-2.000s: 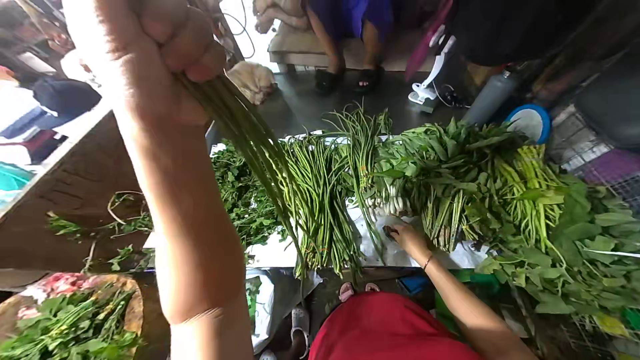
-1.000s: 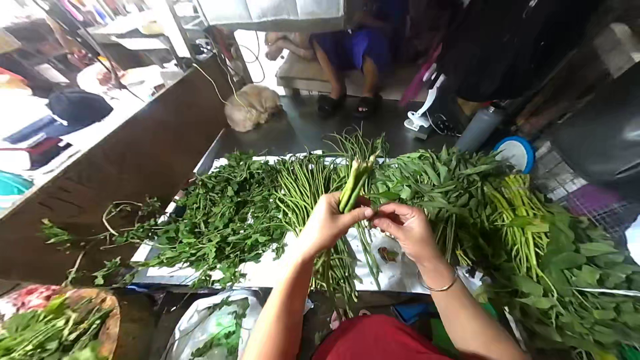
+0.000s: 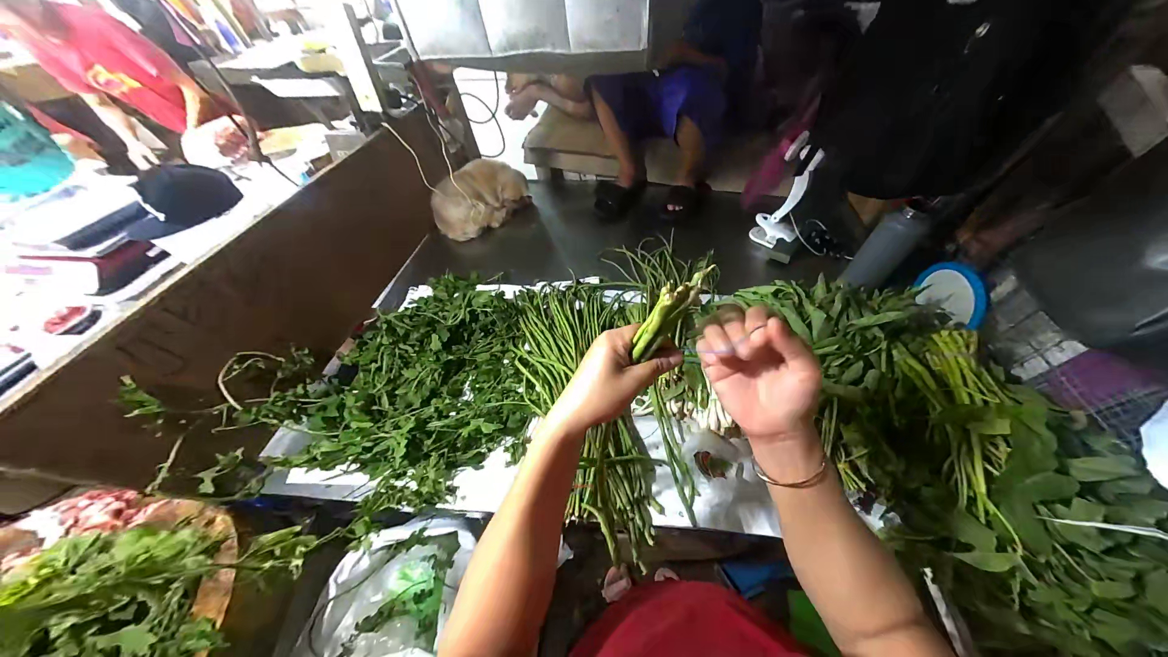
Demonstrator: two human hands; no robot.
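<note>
My left hand (image 3: 620, 370) is closed round a bunch of long green stalks (image 3: 664, 315), their cut ends pointing up. Close to its right, my right hand (image 3: 762, 370) is raised, fingers curled, with a thin bluish band (image 3: 698, 352) stretched from it toward the bunch. Below and behind the hands lie long green beans (image 3: 570, 338) on a white sheet. White-stemmed greens (image 3: 698, 401) lie near my right wrist, partly hidden by the hands.
Leafy greens (image 3: 429, 365) spread to the left, more leafy bundles (image 3: 849, 338) to the right. A curled-up tan animal (image 3: 479, 196), a white clip fan (image 3: 780, 214) and a grey bottle (image 3: 885, 246) are behind. A person sits on a bench (image 3: 557, 141). A plastic bag (image 3: 401, 584) is at front left.
Two seconds ago my left arm was raised high with the long stalks hanging. Both hands then came together at the bunch, and my right hand has since drawn slightly away with the band.
</note>
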